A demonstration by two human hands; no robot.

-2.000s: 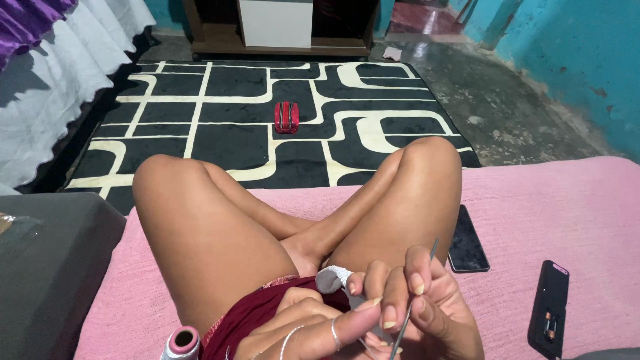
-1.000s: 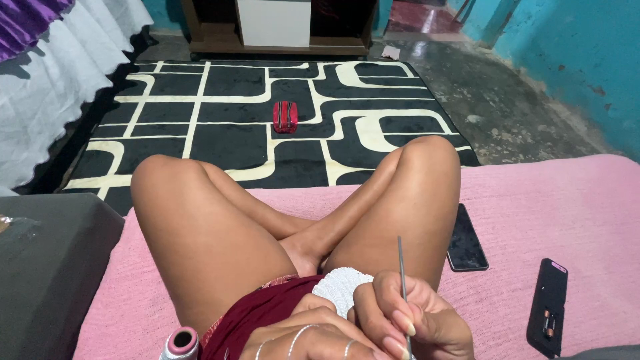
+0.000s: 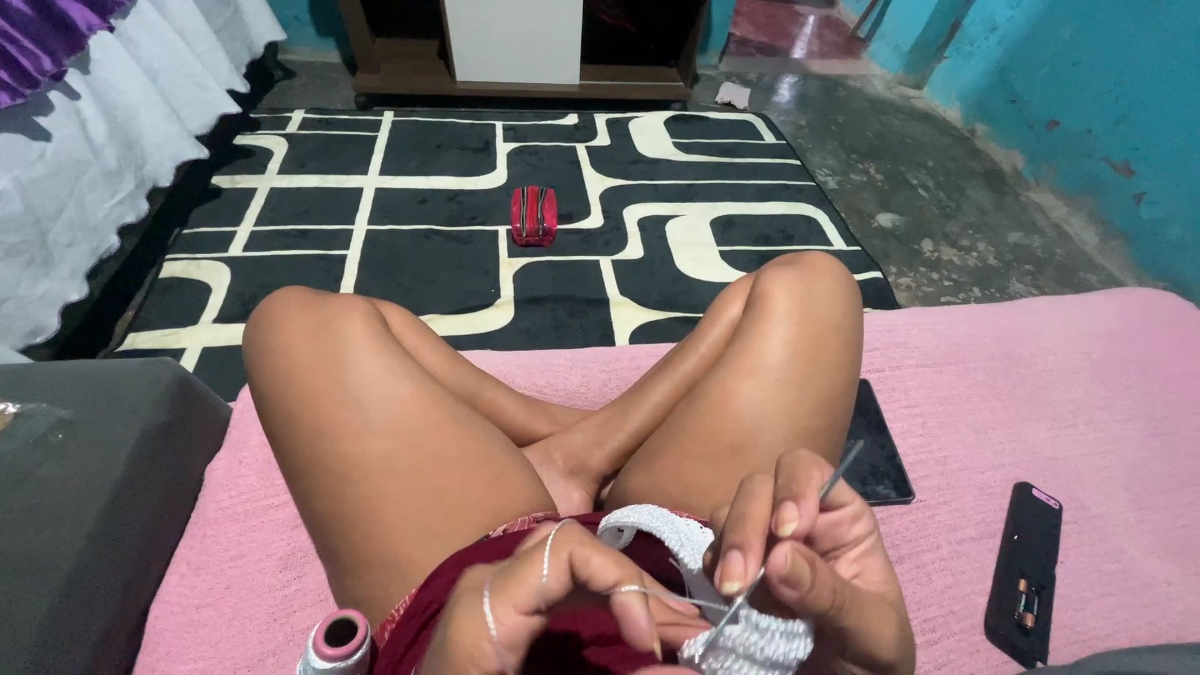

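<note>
Between the fingertips of my right hand (image 3: 806, 562) is a thin metal crochet hook (image 3: 841, 469), slanting down to the left with its lower end at a silvery white crocheted piece (image 3: 750, 642). My left hand (image 3: 553, 600) holds this piece near the bottom edge, and shiny yarn is wound round its fingers. A curved band (image 3: 661, 525) of the same work lies over the dark red cloth on my lap. A cone of silvery yarn (image 3: 335, 647) with a pink core stands at the lower left.
On the pink cover (image 3: 1106, 394), a dark tablet or phone (image 3: 879, 450) lies beside my right leg, with a black case holding small batteries (image 3: 1024, 572) farther right. A grey cushion or armrest (image 3: 84, 506) is at left. A red zipped pouch (image 3: 534, 216) sits on the patterned rug (image 3: 431, 272).
The hook, more upright one second ago, now slants down into the crocheted piece. My left hand's fingers have spread, with the yarn stretched from them to the hook.
</note>
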